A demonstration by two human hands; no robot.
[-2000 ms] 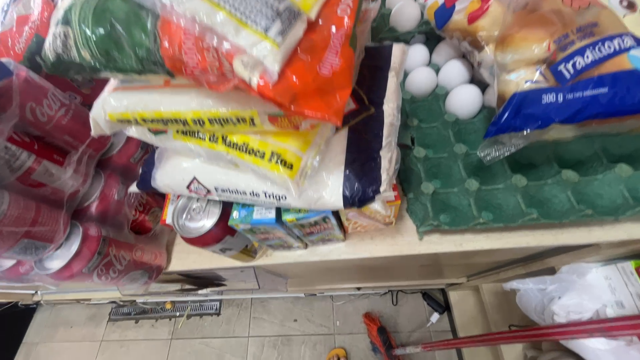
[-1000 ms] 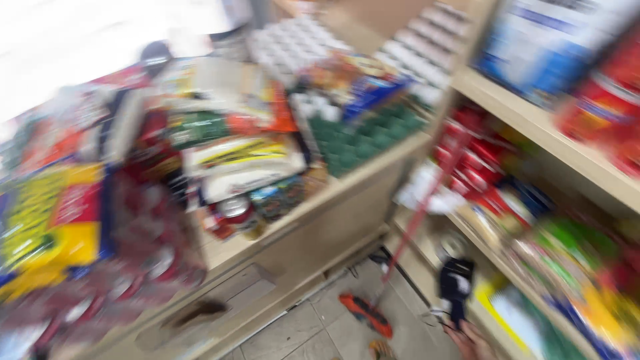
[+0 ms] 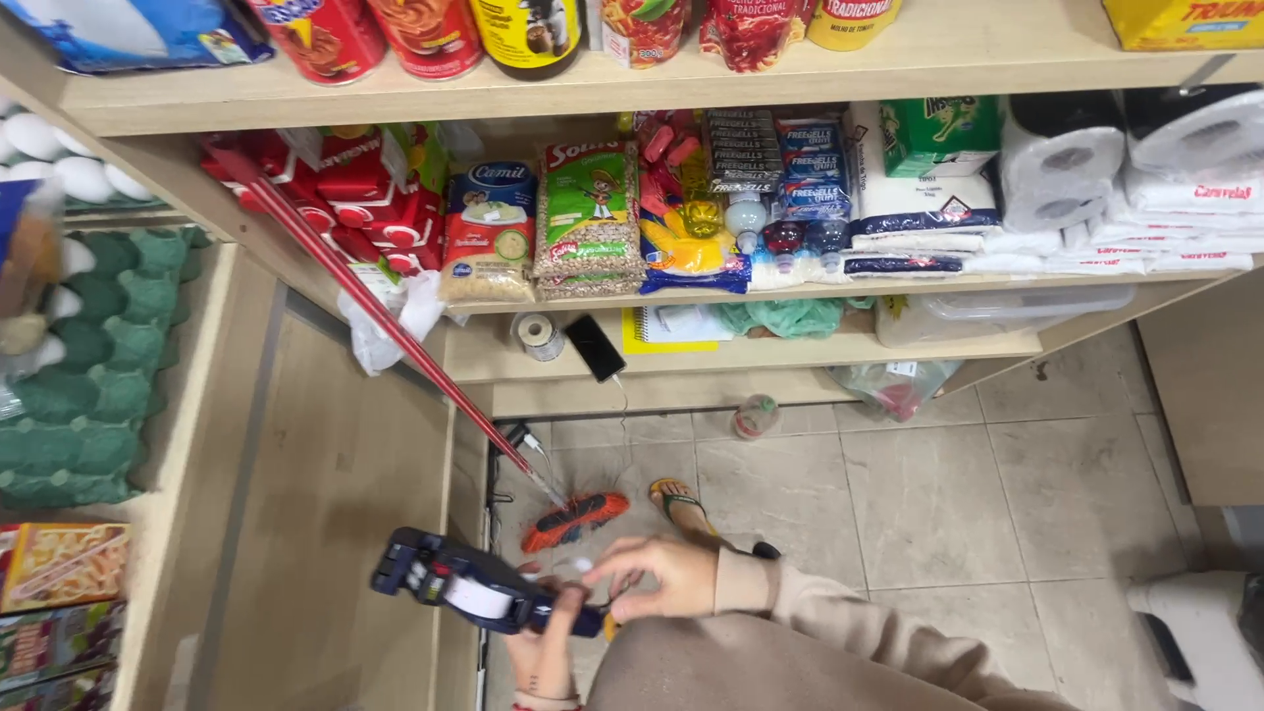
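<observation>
My left hand (image 3: 546, 647) is wrapped around a dark blue price label gun (image 3: 479, 591), which lies tilted with a roll of white labels showing in its body. My right hand (image 3: 657, 578) is close to the gun's rear end, fingers bent, with a small white piece (image 3: 581, 564) blurred near the fingertips. Whether those fingers hold it cannot be made out. Below the hands, an orange broom head (image 3: 575, 521) rests on the tiled floor, its red handle (image 3: 365, 306) leaning against the shelves.
Shelves ahead hold bags of beans (image 3: 590, 212), red cartons (image 3: 365, 188), gum boxes (image 3: 813, 168) and toilet paper rolls (image 3: 1065, 163). A phone (image 3: 595, 348) lies on the lower shelf. At the left, a counter bears green egg trays (image 3: 89, 365). A plastic bottle (image 3: 756, 416) stands on the floor.
The view has swung from the counter to the shelves. One second ago a hand with a dark object showed at the lower right; now both hands are in view around the label gun.
</observation>
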